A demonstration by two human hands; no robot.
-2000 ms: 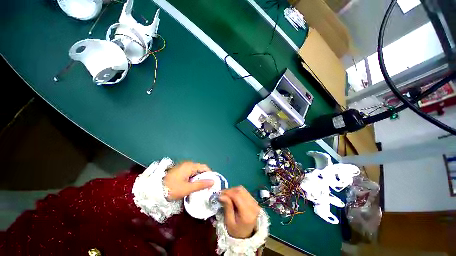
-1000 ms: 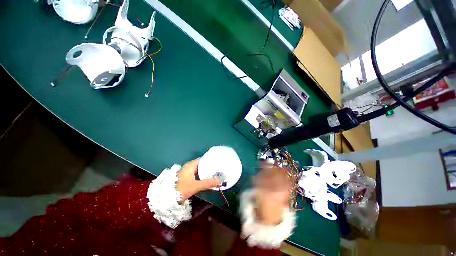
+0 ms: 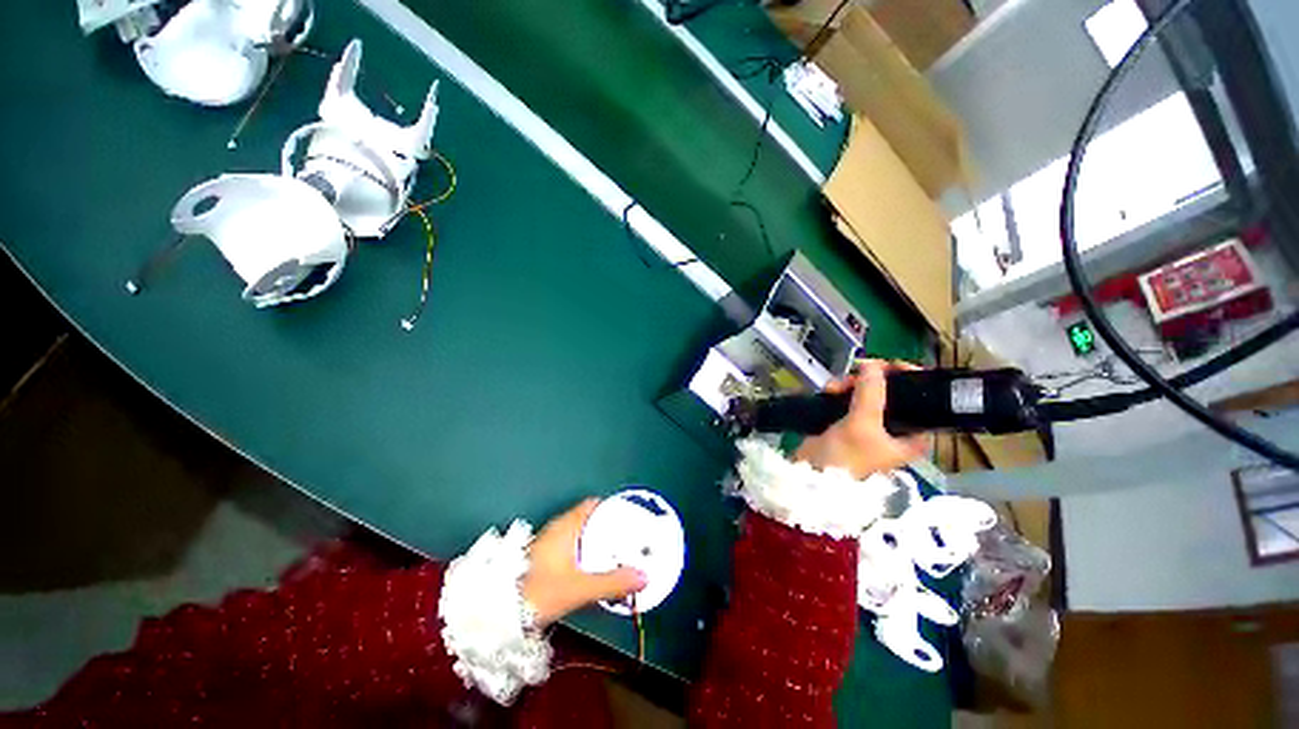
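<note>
My left hand [image 3: 573,570] holds a round white plastic housing [image 3: 624,538] over the bench's front edge, thumb on its face. A thin reddish-yellow wire hangs from the housing. My right hand [image 3: 863,427] is wrapped around the black electric screwdriver [image 3: 957,402], which lies roughly level. Its tip is at the front tray of the grey metal screw feeder [image 3: 815,316]. Whether a screw is on the tip is too small to tell. The motor in the housing cannot be made out clearly.
White housings with wires [image 3: 271,235] lie at the left of the green bench [image 3: 470,370]. Loose white shells [image 3: 912,570] and a crumpled clear bag [image 3: 1009,591] are at the right. A cardboard box [image 3: 895,214] stands beyond the belt. A black cable [image 3: 1071,214] loops overhead at the right.
My right hand has left the housing, passed over the motor pile and taken hold of the screwdriver. My left hand has moved slightly right with the housing. My right sleeve now covers the motor pile.
</note>
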